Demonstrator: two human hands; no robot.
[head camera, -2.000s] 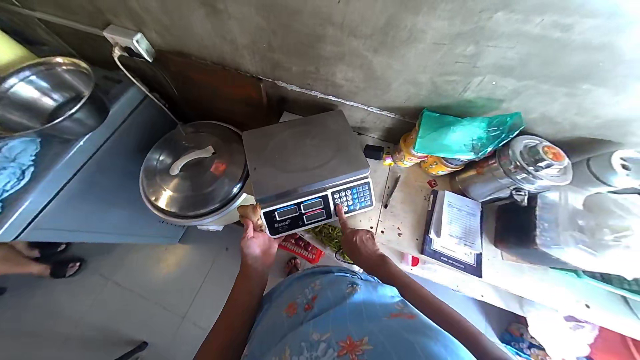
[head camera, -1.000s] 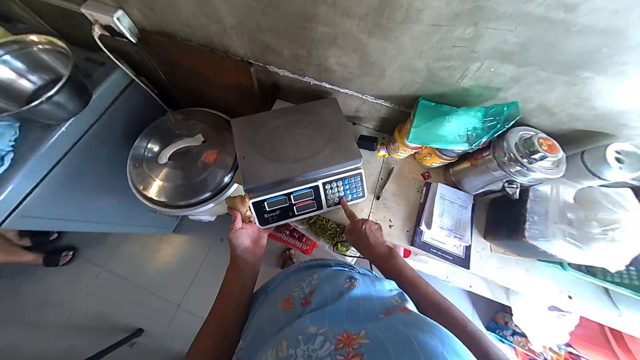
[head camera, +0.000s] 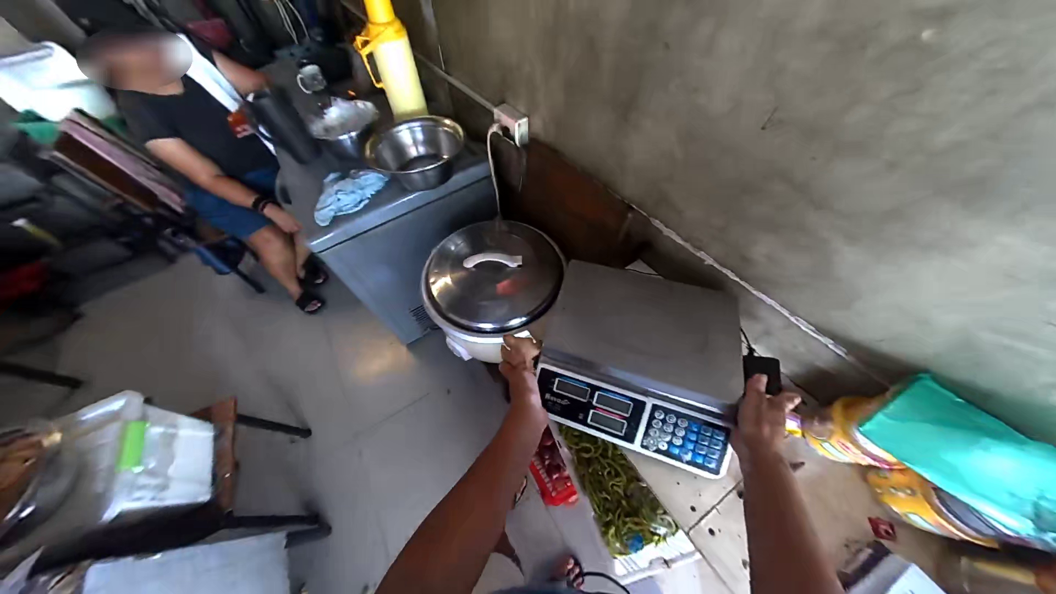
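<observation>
A digital weighing scale (head camera: 643, 330) with a flat grey plate, small displays and a keypad stands on the tiled counter. My left hand (head camera: 521, 363) is at its left front corner, fingers curled around something small and light brown that I cannot make out. My right hand (head camera: 763, 412) rests at the right side of the scale, fingers bent, close to a black power adapter (head camera: 761, 373); whether it grips the scale's edge is not clear. Left of the scale is a large rice cooker (head camera: 493, 276) with a shiny metal lid.
Green chillies (head camera: 615, 487) lie below the scale beside a red package (head camera: 553, 470). Yellow packs and a green bag (head camera: 965, 450) are at right. A steel bowl (head camera: 415, 153), blue cloth (head camera: 348, 196) and yellow flask (head camera: 396, 66) stand on a grey cabinet. A seated person (head camera: 206, 148) is beside it.
My right hand has left the keypad and moved to the scale's right side. My left hand stays at the left corner. The view has swung left, bringing in the seated person.
</observation>
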